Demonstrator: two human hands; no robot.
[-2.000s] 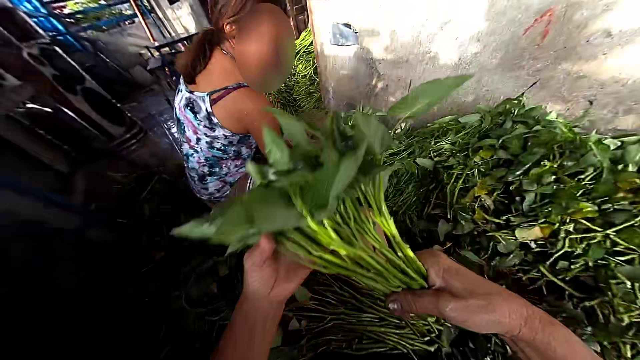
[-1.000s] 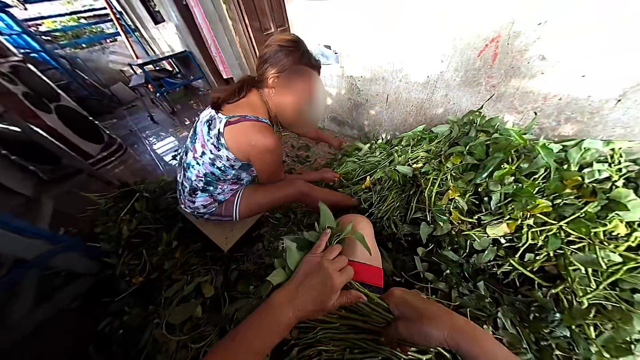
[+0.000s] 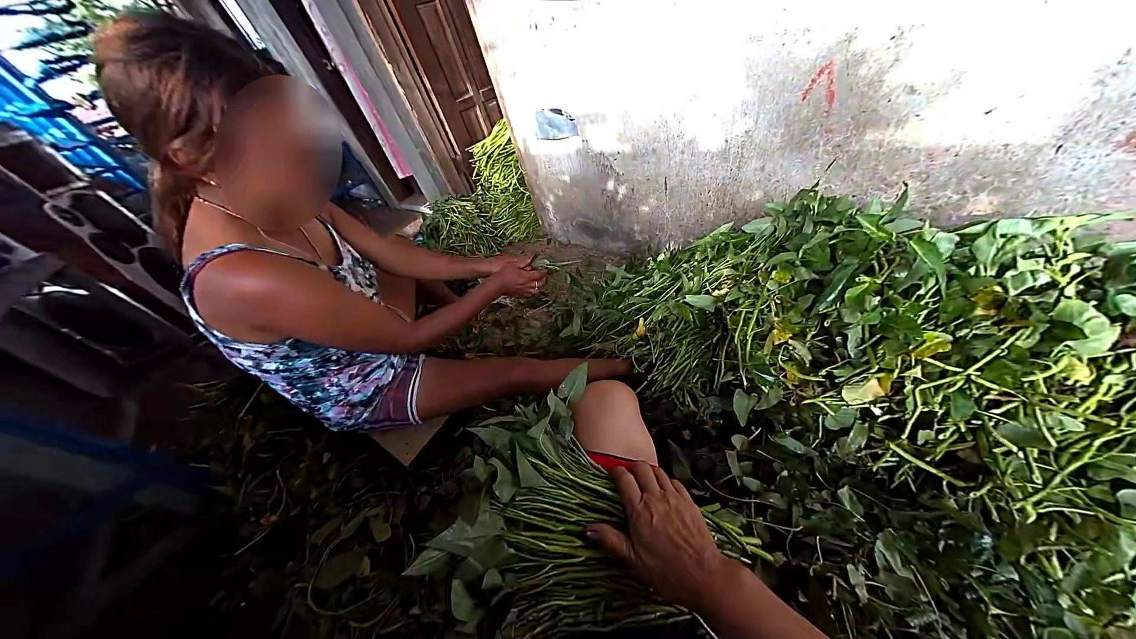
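A thick bundle of leafy green stems [image 3: 568, 532] lies beside a bare knee, its leaves toward the left and its cut ends toward the right. My right hand [image 3: 661, 537] rests on the stem end of this bundle with the fingers spread and the palm down; whether it grips any stems is hidden. My left hand is out of the frame. A large heap of loose leafy stems [image 3: 852, 328] rises to the right of the knee.
At the left a co-worker [image 3: 293, 302] sits on a low board [image 3: 408, 441], hands together over some stems. Bunched stems [image 3: 501, 191] stand near a wooden door [image 3: 444, 71]. A stained wall [image 3: 674, 133] runs behind the heap. Loose leaves cover the ground.
The bunch held up between both hands two seconds ago was lowered by the knee. My left hand has gone out of view. The co-worker's hands have come together.
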